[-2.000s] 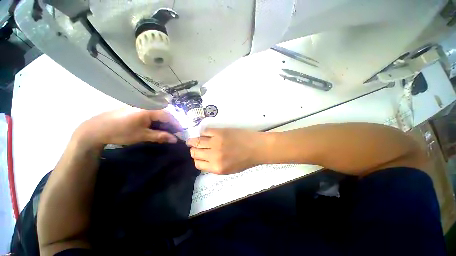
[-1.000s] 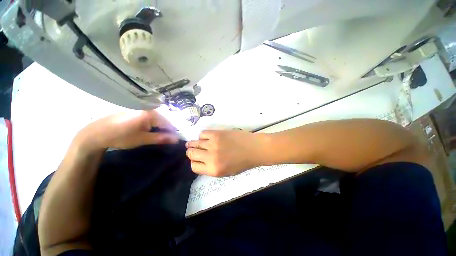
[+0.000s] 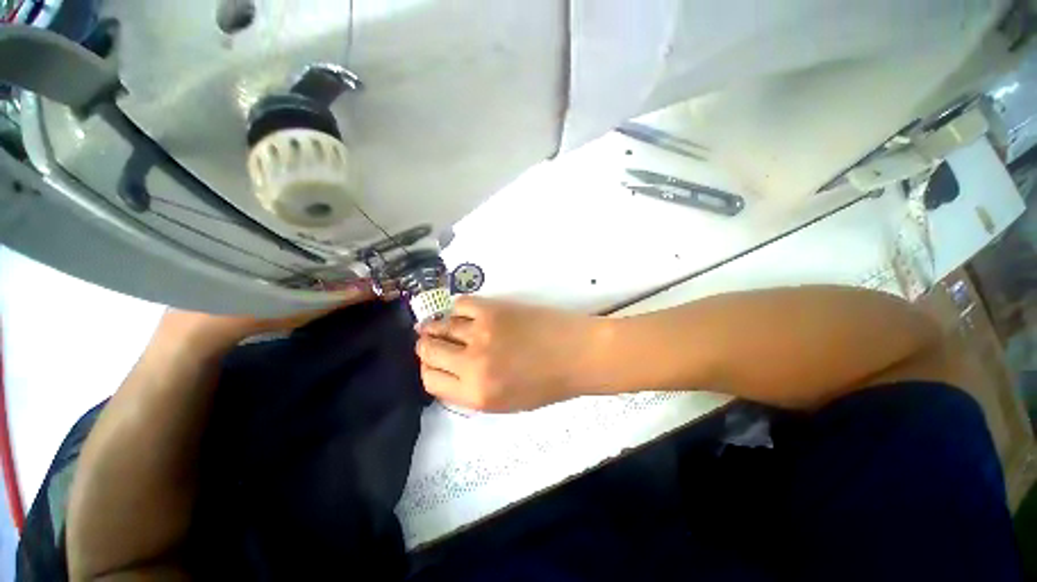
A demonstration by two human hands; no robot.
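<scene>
The black fabric piece (image 3: 324, 415) runs from the presser foot area (image 3: 419, 276) down over the table edge to my lap. My left hand (image 3: 245, 324) lies on its left side, mostly hidden behind the machine head, so its fingertips cannot be made out. My right hand (image 3: 489, 355) is just right of the foot, fingers curled and fingertips at the fabric's right edge. A ribbed white part (image 3: 432, 305) and a small round wheel (image 3: 467, 279) sit beside the foot, above my right fingers.
The machine head with its cream tension dial (image 3: 300, 176) fills the upper left. Dark snips (image 3: 685, 192) lie on the machine bed, with tweezers (image 3: 662, 141) behind them. A white block-like fixture (image 3: 967, 199) stands at the right. A red rim (image 3: 9, 455) shows at the far left.
The view has shifted, and the machine head appears larger and lower, now covering much of my left hand. The bright glare at the foot has dimmed. My right hand stays beside the foot.
</scene>
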